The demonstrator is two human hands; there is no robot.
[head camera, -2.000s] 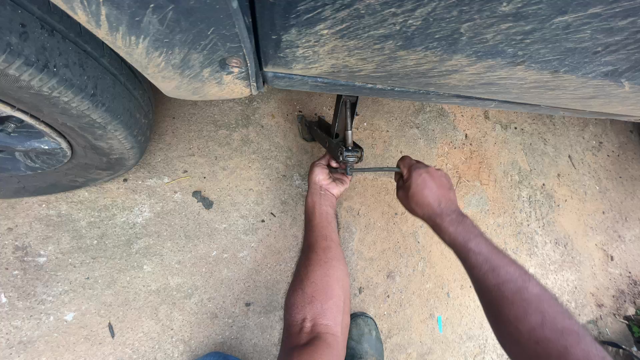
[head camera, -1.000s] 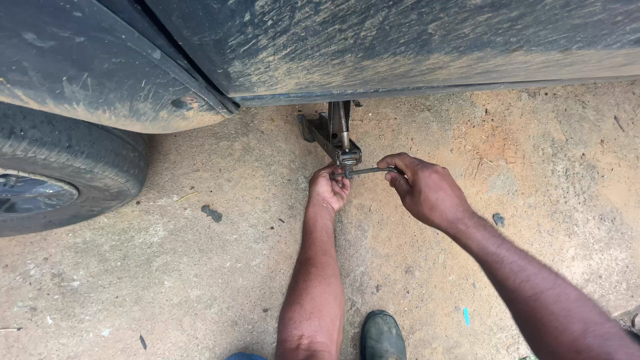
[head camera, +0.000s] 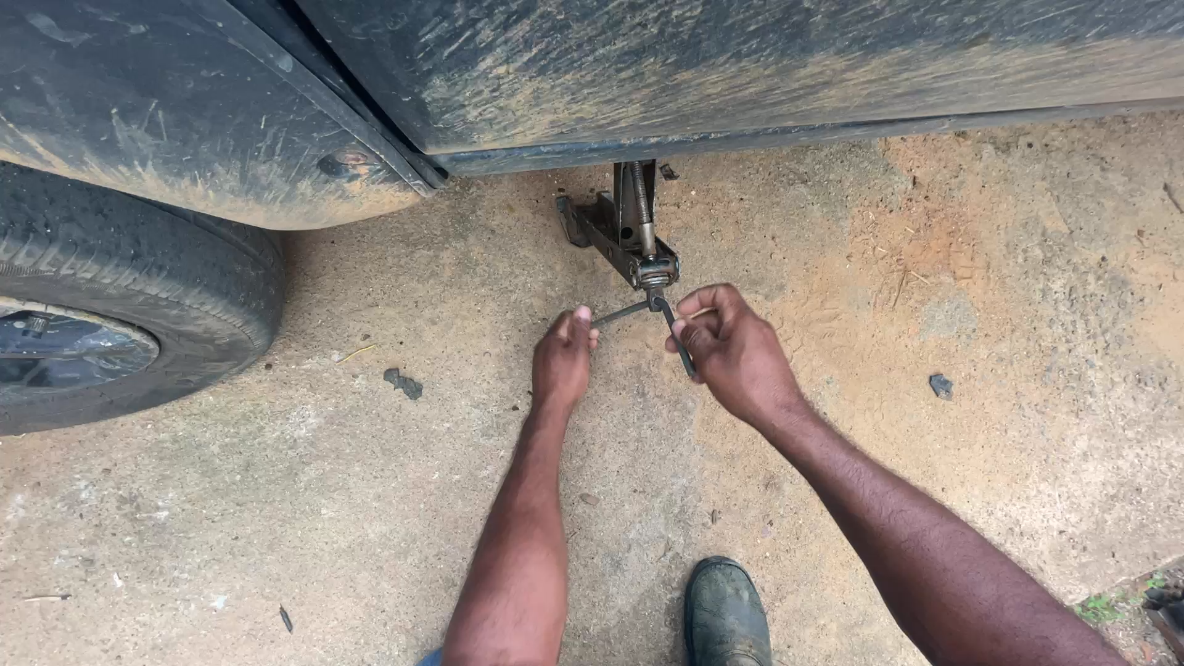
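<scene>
A dark metal scissor jack (head camera: pixel 638 236) stands on the ground, its upper part hidden beneath the car's sill (head camera: pixel 740 139). A bent metal crank rod (head camera: pixel 622 314) meets the end of the jack's screw, with one part running left and another slanting down to the right. My left hand (head camera: pixel 564 356) is closed around the left end of the rod. My right hand (head camera: pixel 731 347) grips the right-hand part just below the jack's screw end, its thumb and fingers around the bar.
The car's mud-streaked door panel (head camera: pixel 786 65) spans the top. A tyre (head camera: pixel 213 296) stands at the left. A boot (head camera: pixel 727 615) is planted on the concrete below my hands. Dark scraps (head camera: pixel 403 383) lie on the ground.
My left hand has left the jack's end and moved down and left onto the rod. My right hand has come in closer to the jack. The rod's angle has changed.
</scene>
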